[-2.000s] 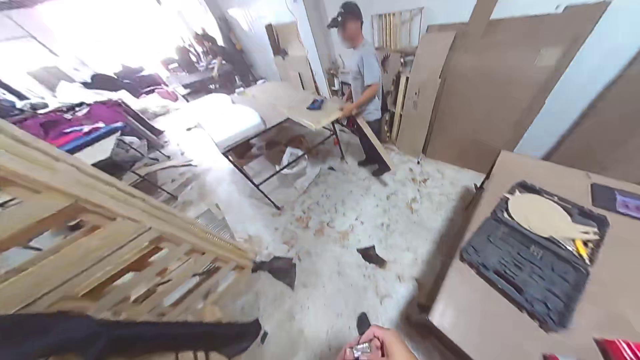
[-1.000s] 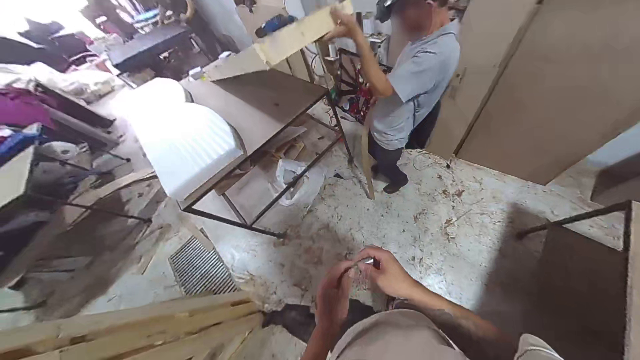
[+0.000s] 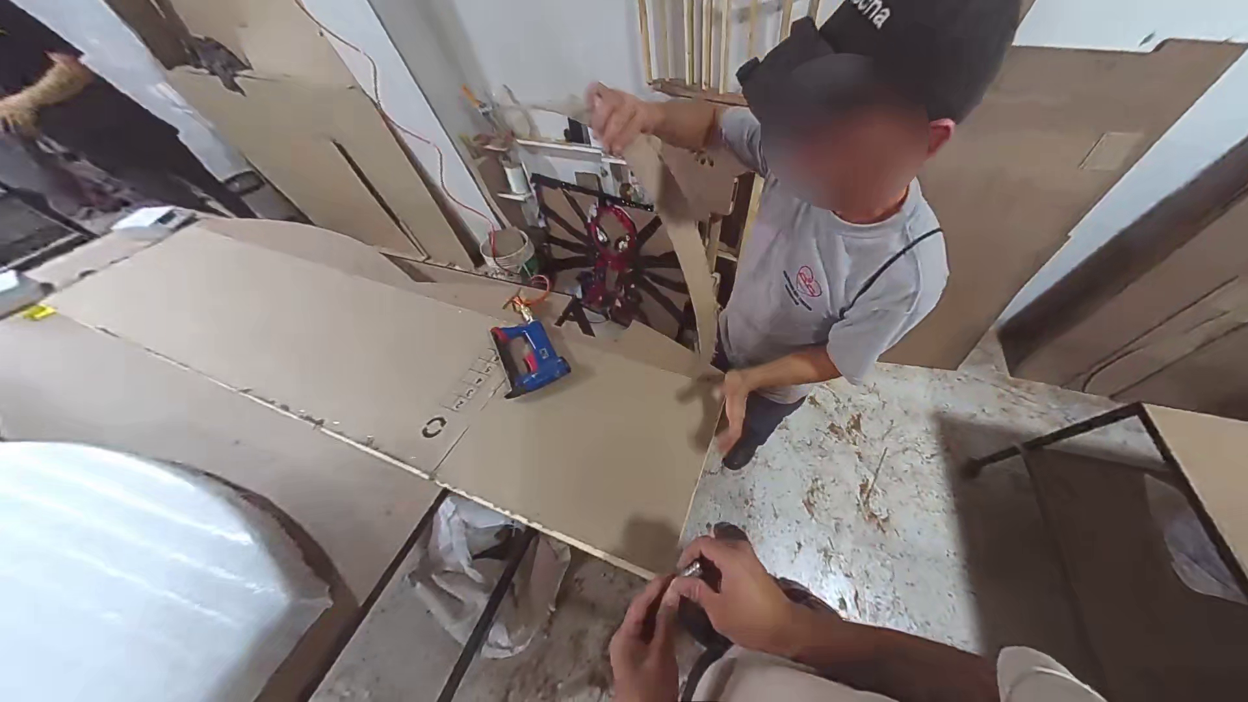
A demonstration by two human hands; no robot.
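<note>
My right hand (image 3: 736, 595) is near the bottom middle, its thumb and fingers closed on a small metal piece (image 3: 692, 570) too small to name. Close against it, my left hand (image 3: 645, 639) has its fingertips at the same piece; whether it grips the piece too is unclear. Both hands are just past the near corner of a board-covered table (image 3: 585, 468). On that board lies a blue pneumatic stapler (image 3: 529, 359) with a hose fitting. Across the table a person in a grey shirt (image 3: 829, 283) holds up a long, thin board strip (image 3: 687, 253) and rests the other hand by the table edge.
A plastic-wrapped white panel (image 3: 127, 565) lies at the lower left. A bucket (image 3: 509, 252) and a red spider-like figure (image 3: 612, 244) stand behind the table. At right is a metal-framed table (image 3: 1209, 458). Shavings litter the floor (image 3: 848, 487). Another person (image 3: 88, 117) is at the upper left.
The view has come much nearer the table and the other person. My left hand, not seen in the oldest frame, is now beside my right. The other person's raised wooden piece is now a strip held upright.
</note>
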